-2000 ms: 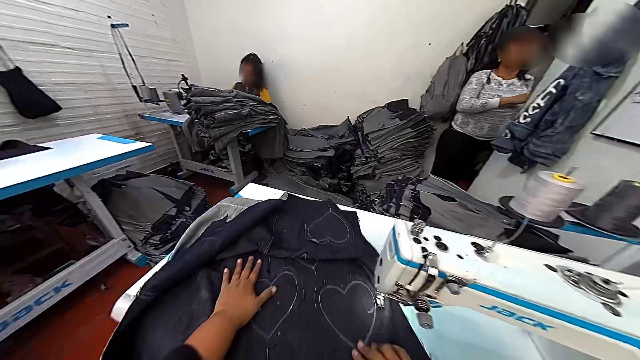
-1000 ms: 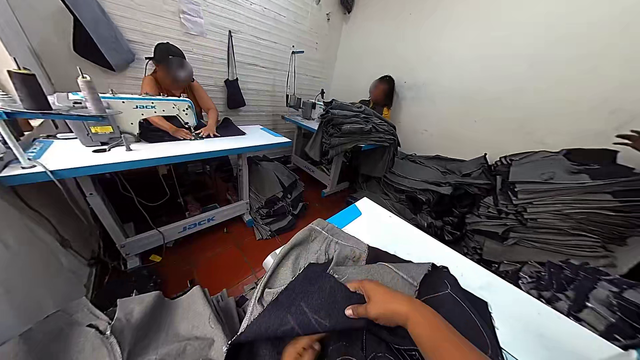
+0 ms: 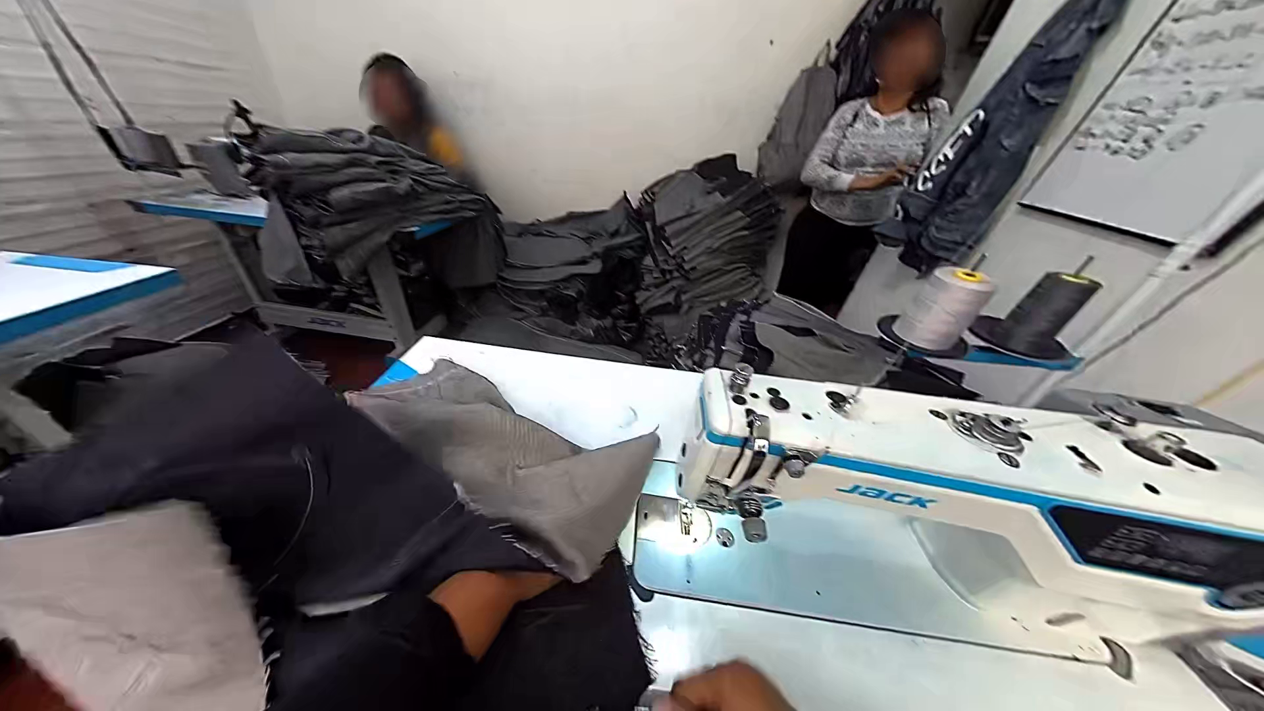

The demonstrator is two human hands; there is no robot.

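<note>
A dark denim garment piece (image 3: 365, 494) with a grey inner side and frayed edges lies bunched over the left part of the white table (image 3: 553, 380). My left hand (image 3: 494, 597) is mostly hidden beneath its folds; only skin near the wrist shows, so its grip cannot be told. At the bottom edge, my right hand (image 3: 729, 688) is partly cut off and blurred, below the Jack sewing machine (image 3: 948, 494) and just right of the cloth. The machine's lit needle area (image 3: 686, 523) has no cloth under it.
Tall stacks of dark denim (image 3: 706, 237) stand against the back wall. Two thread cones, one pale (image 3: 946, 308) and one dark (image 3: 1042, 311), sit behind the machine. One person (image 3: 874, 168) stands at the back right; another (image 3: 405, 109) is behind a piled table at the back left.
The denim with chalked hearts, spread flat near the needle two seconds ago, is now bunched to the left, its grey side partly up. The view swung left and back.
</note>
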